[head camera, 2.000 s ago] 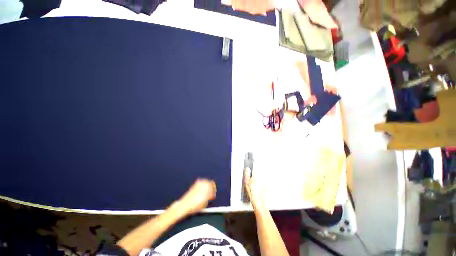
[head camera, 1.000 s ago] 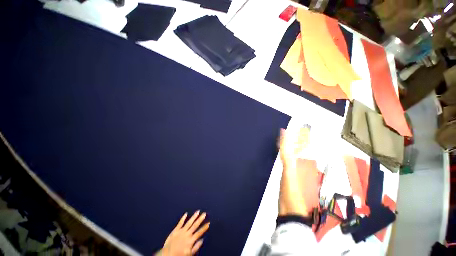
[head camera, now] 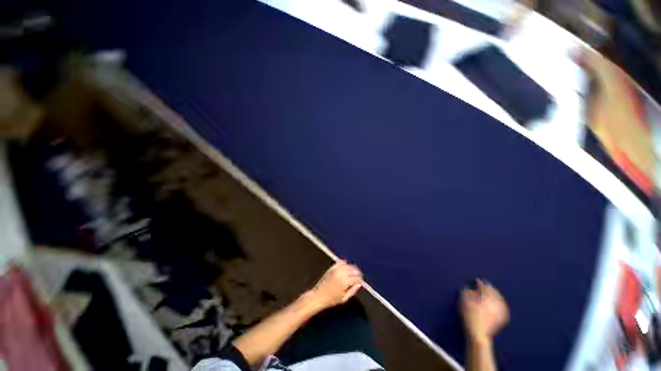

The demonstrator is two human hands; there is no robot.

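Note:
A wide navy cloth (head camera: 406, 174) lies flat over most of the table, with a few faint creases. My left hand (head camera: 339, 282) is at the near table edge, its fingers curled closed on the cloth's edge. My right hand (head camera: 484, 310) is over the cloth near its right end, blurred, with fingers partly bent. Whether it holds anything does not show.
Small dark cut panels (head camera: 504, 81) lie on the white table surface (head camera: 572, 156) beyond the cloth. Orange and tan card patterns (head camera: 620, 109) are at the far right. Red pieces (head camera: 629, 297) lie beyond the cloth's right end. Dark and pale scraps (head camera: 181, 275) cover the floor at left.
The view has swung left along the table. My left hand has gone from spread on the cloth to closed at its near edge. My right hand has come back from the far corner onto the cloth.

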